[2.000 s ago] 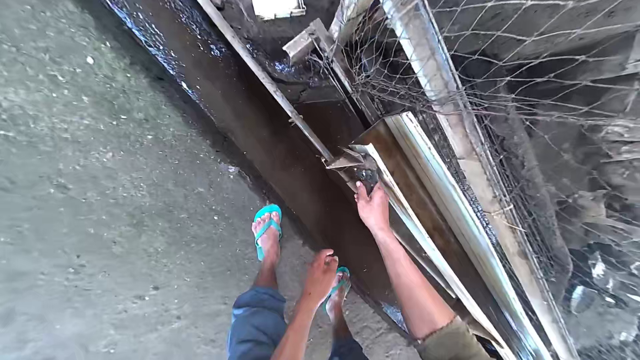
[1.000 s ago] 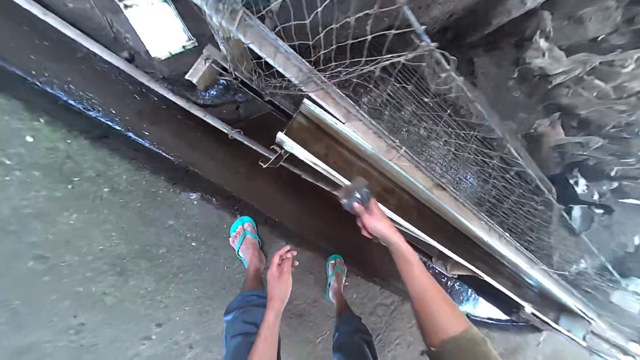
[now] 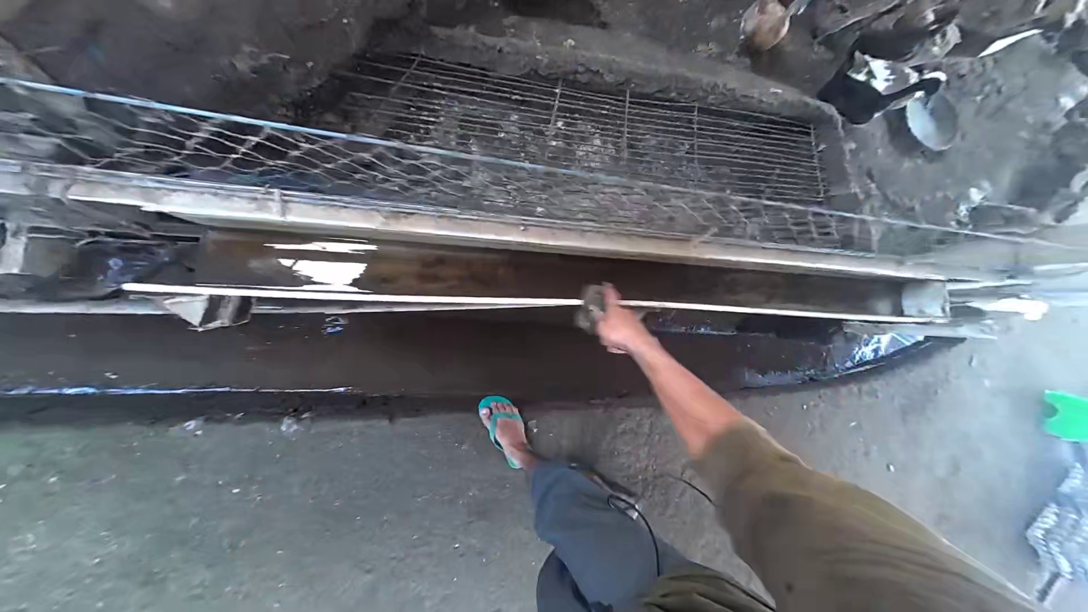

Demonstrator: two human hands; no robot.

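My right hand (image 3: pixel 620 325) is closed around a small grey-brown wad (image 3: pixel 592 309), too blurred to name exactly. It is at the near white rim of a long trough (image 3: pixel 476 276) that holds brownish liquid with bright reflections. The arm reaches across a dark channel (image 3: pixel 408 353) that runs along the near side of the trough. My left hand is out of view.
Wire netting (image 3: pixel 255 153) on a rail rises behind the trough, with a metal grate (image 3: pixel 595 123) beyond it. Several birds (image 3: pixel 875 85) stand at the upper right. My foot in a teal flip-flop (image 3: pixel 501 425) is on the concrete floor (image 3: pixel 255 510). A green object (image 3: pixel 1066 416) lies at the right.
The view has turned and shifted a lot along the trough. My right hand still holds the wad and has moved along the near rim, away from the trough's end. My left hand has left the view.
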